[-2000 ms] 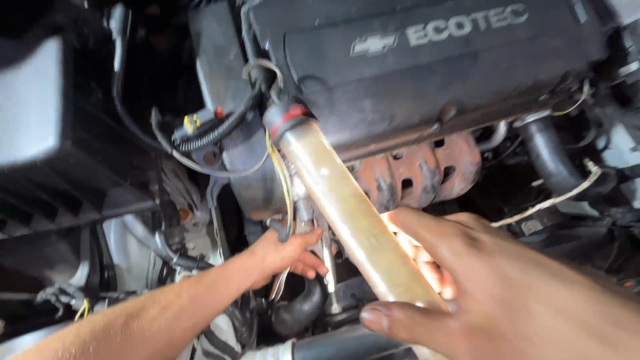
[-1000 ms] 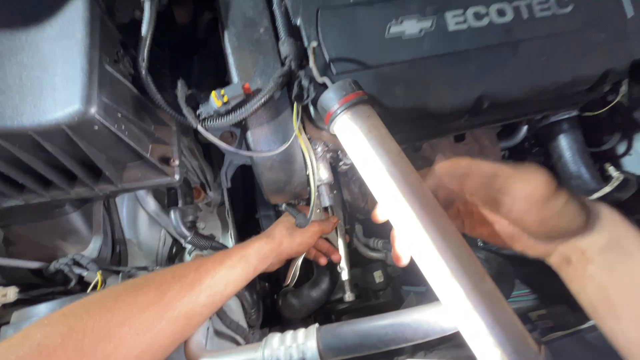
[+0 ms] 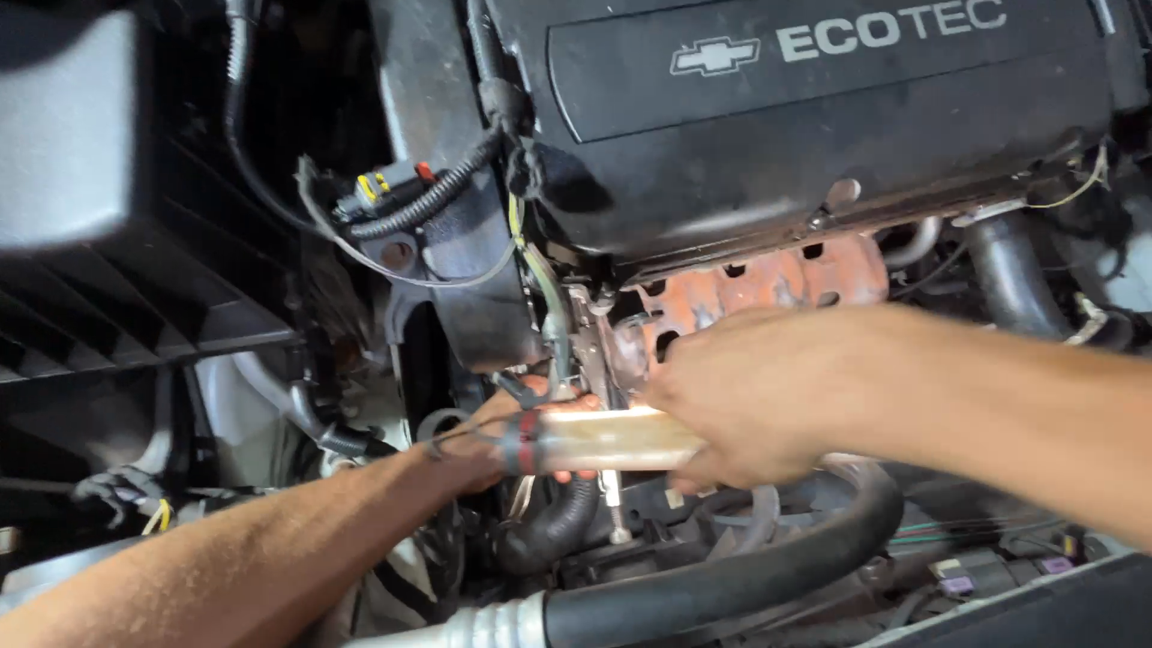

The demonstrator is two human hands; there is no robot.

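My right hand [image 3: 756, 405] is closed around a lit tube work lamp [image 3: 612, 440], which lies nearly level, its dark, red-ringed end crossing in front of my left wrist. Behind the lamp, my left hand [image 3: 531, 405] is among the parts below the wiring, by a metal rod [image 3: 613, 504] that points down; the lamp hides most of the fingers, so its grip is unclear. Yellow and green wires [image 3: 540, 270] run down towards my left hand. The rusty exhaust manifold heat shield [image 3: 765, 283] is just above my right hand.
A black Chevrolet Ecotec engine cover [image 3: 810, 99] spans the upper right. At the left is a ribbed black plastic housing [image 3: 135, 270]. A loose connector [image 3: 382, 189] hangs on corrugated conduit. A thick black hose [image 3: 720, 585] with a metal collar curves across the bottom.
The lamp has swung from a steep slant to nearly level, its dark end now lower and in front of my left wrist. My right hand has moved nearer to my left hand.
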